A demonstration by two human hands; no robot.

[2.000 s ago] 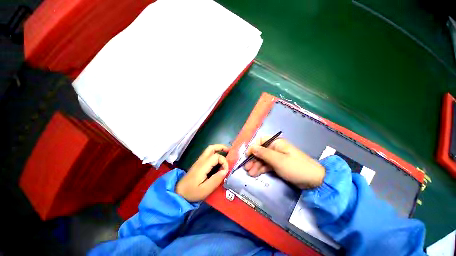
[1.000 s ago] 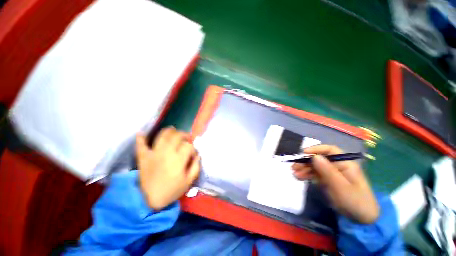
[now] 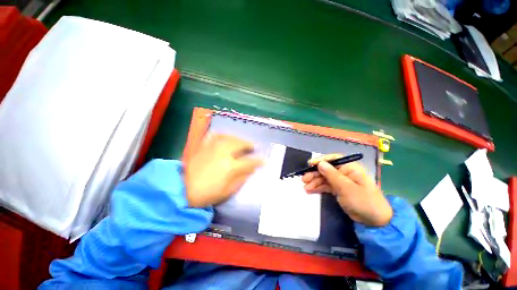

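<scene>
A dark grey laptop lid cover (image 3: pixel 340 218) lies on a red-orange foam pad (image 3: pixel 272 257). A white adhesive sheet (image 3: pixel 290 209) with a black block (image 3: pixel 296 161) lies on the cover. My right hand (image 3: pixel 348 190) holds black tweezers (image 3: pixel 343 160) like a pen, their tip at the lower left edge of the black block. My left hand (image 3: pixel 218 170) is blurred over the left part of the cover; nothing shows in it. Whether a piece sits at the tweezer tip cannot be told.
A thick stack of white bags (image 3: pixel 79 113) stands at left on a red pad. Another cover (image 3: pixel 453 99) on a red pad lies at the upper right. White and black liner scraps (image 3: pixel 484 198) lie at right. A yellow item (image 3: pixel 384 145) is taped near the pad's corner.
My right hand has moved from the cover's left edge to the sheet's black block. My left hand has moved from the left edge over the cover. The view has shifted right.
</scene>
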